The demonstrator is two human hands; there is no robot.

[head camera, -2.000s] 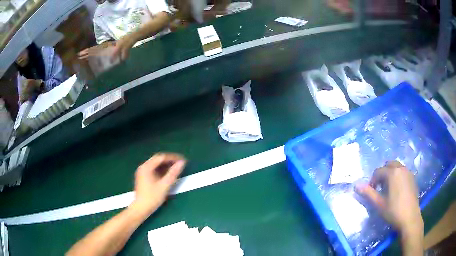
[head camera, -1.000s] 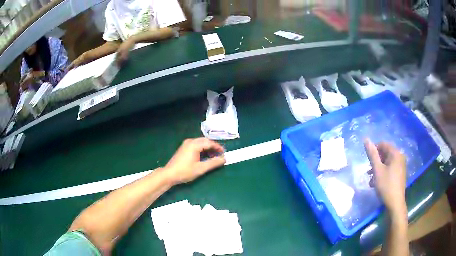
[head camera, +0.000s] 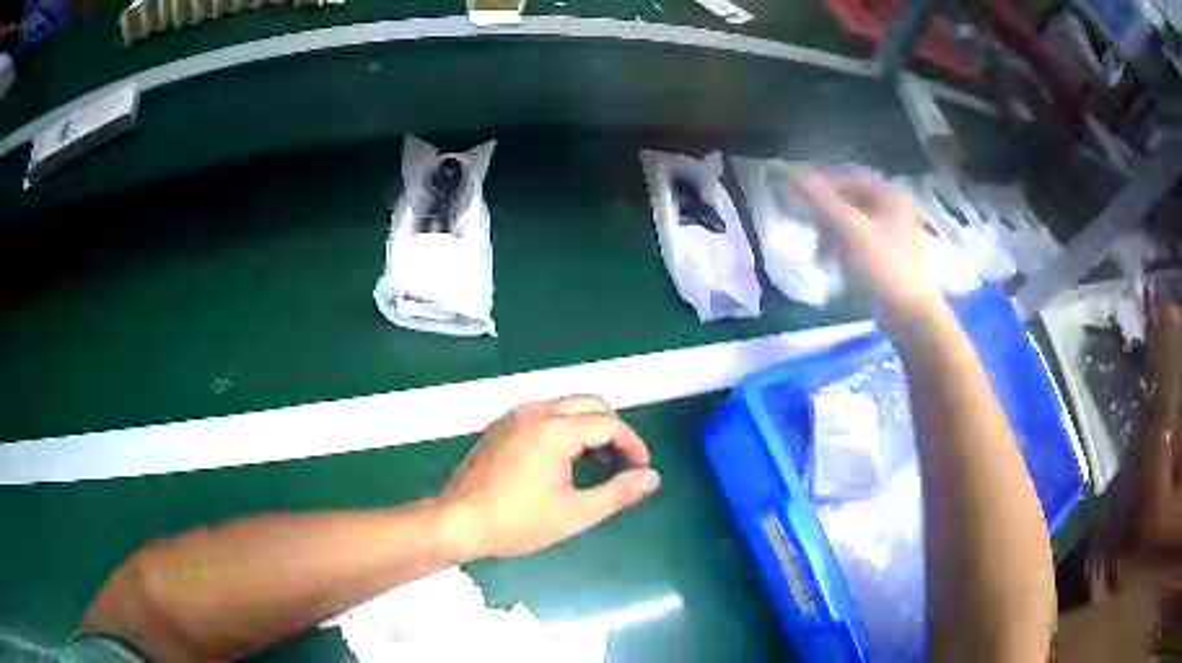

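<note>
My left hand [head camera: 551,473] is over the green worktop beside the pale strip, fingers curled and apart, with nothing visible in it. My right hand [head camera: 862,233] is blurred, reaching over a foam pouch in the row on the belt; whether it holds anything cannot be told. A foam pouch [head camera: 441,266] with a black part at its open end lies alone. Another pouch [head camera: 713,259] heads the row at right. The blue tote [head camera: 778,518] holds a white card stack [head camera: 845,447] and shiny clear pieces, partly hidden by my right forearm.
White leaflets [head camera: 447,624] lie in a loose heap under my left forearm. A white retail box [head camera: 81,132] lies by the far rail at left, and another box [head camera: 495,11] is at the top edge. Part of another person's arm [head camera: 1160,402] shows at the right edge.
My right hand has moved from inside the tote up to the pouch row. The view has shifted, and the lone pouch appears further left. My left hand stays curled near the strip.
</note>
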